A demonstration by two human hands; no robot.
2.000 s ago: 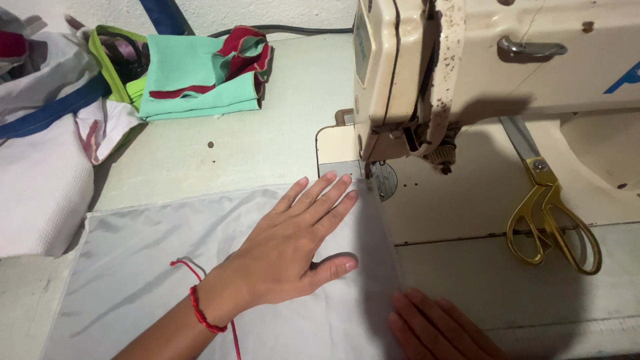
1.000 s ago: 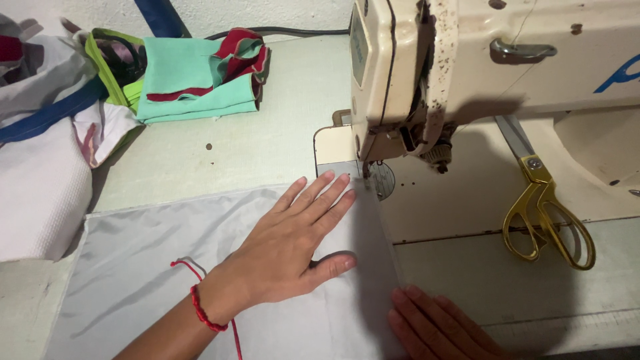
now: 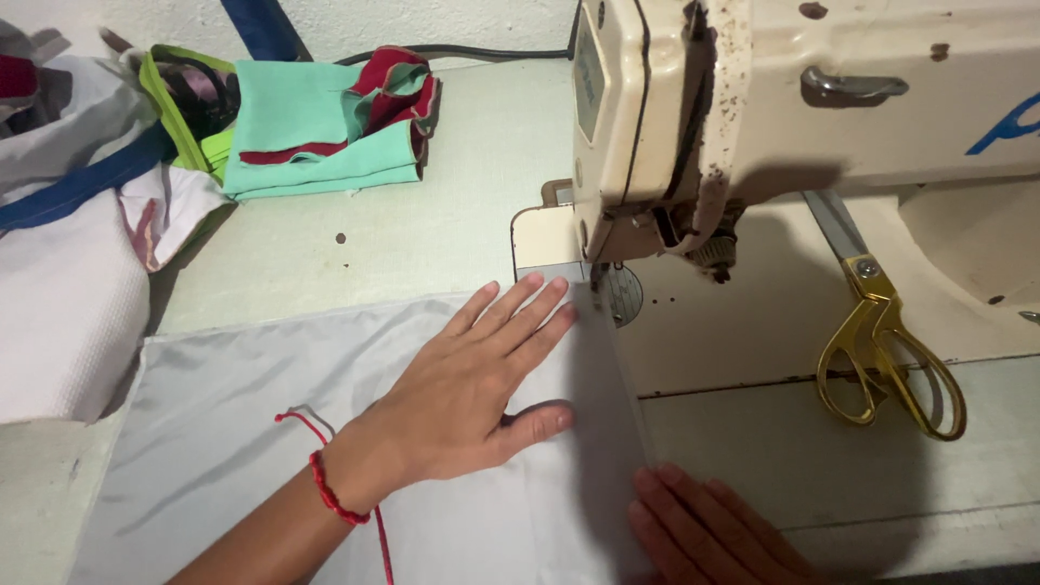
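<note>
My left hand (image 3: 479, 382), a red cord bracelet (image 3: 331, 491) at its wrist, lies flat with spread fingers on a light grey fabric panel (image 3: 244, 422). My right hand (image 3: 707, 524) rests at the panel's right edge, low in the view, its fingers close together and partly out of frame. The panel's upper right corner lies under the presser foot (image 3: 598, 280) of a cream sewing machine (image 3: 812, 138). Beside the foot shows the round metal needle plate (image 3: 626, 296). The needle itself cannot be made out.
Gold-handled scissors (image 3: 873, 325) lie on the machine bed, right of the foot. Folded turquoise and red fabric (image 3: 292, 106) is at the back left, next to a heap of white, blue and lime-green textiles (image 3: 73, 301). A black cable (image 3: 479, 54) runs along the wall.
</note>
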